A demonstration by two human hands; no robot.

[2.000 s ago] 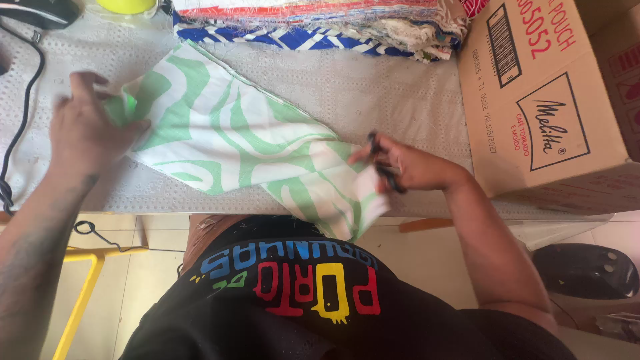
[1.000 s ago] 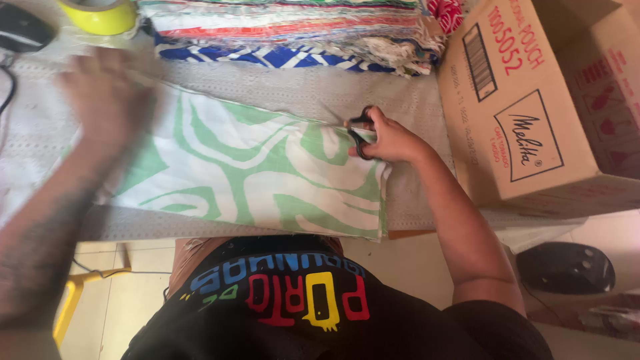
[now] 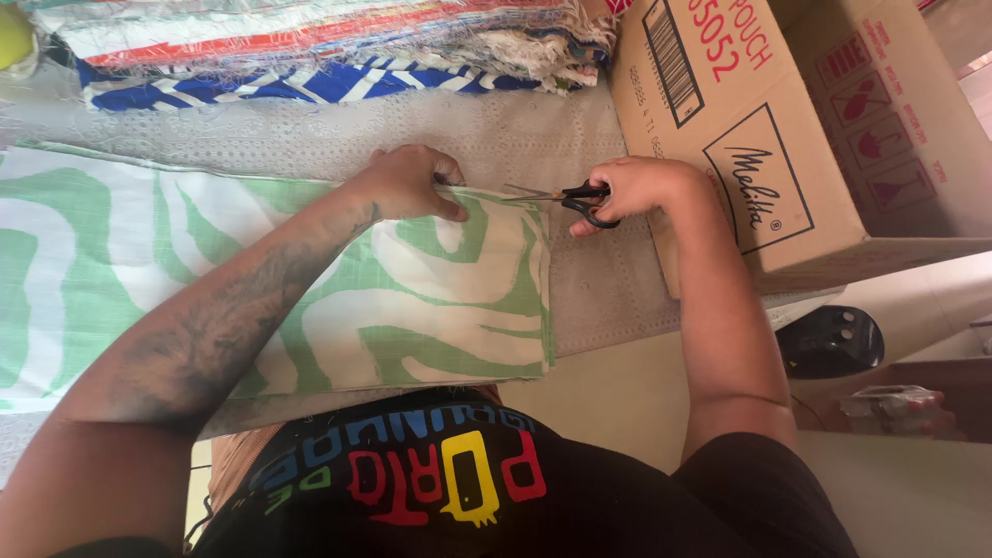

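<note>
A folded green and white patterned cloth (image 3: 434, 310) lies flat along the front of the table, its layered short edge at the right. My left hand (image 3: 415, 182) grips the cloth's far edge near its right end, thumb on top and fingers at or under the rim. In my right hand (image 3: 639, 190) are black-handled scissors (image 3: 570, 195), their blades slightly parted and pointing left. The blade tips are just by the cloth's far right corner; whether they touch it I cannot tell.
Folded fabrics with frayed edges (image 3: 325, 46) are stacked at the back, a blue and white one (image 3: 310, 84) lowest. An open cardboard box (image 3: 744, 132) stands at the right on the patterned table cover (image 3: 597, 287). A yellow-green object (image 3: 12, 39) is at the far left.
The cloth, crumpled and slanted two seconds ago, now lies flat. My left hand has moved right from the cloth's left part to near its right end. The scissor blades now point left.
</note>
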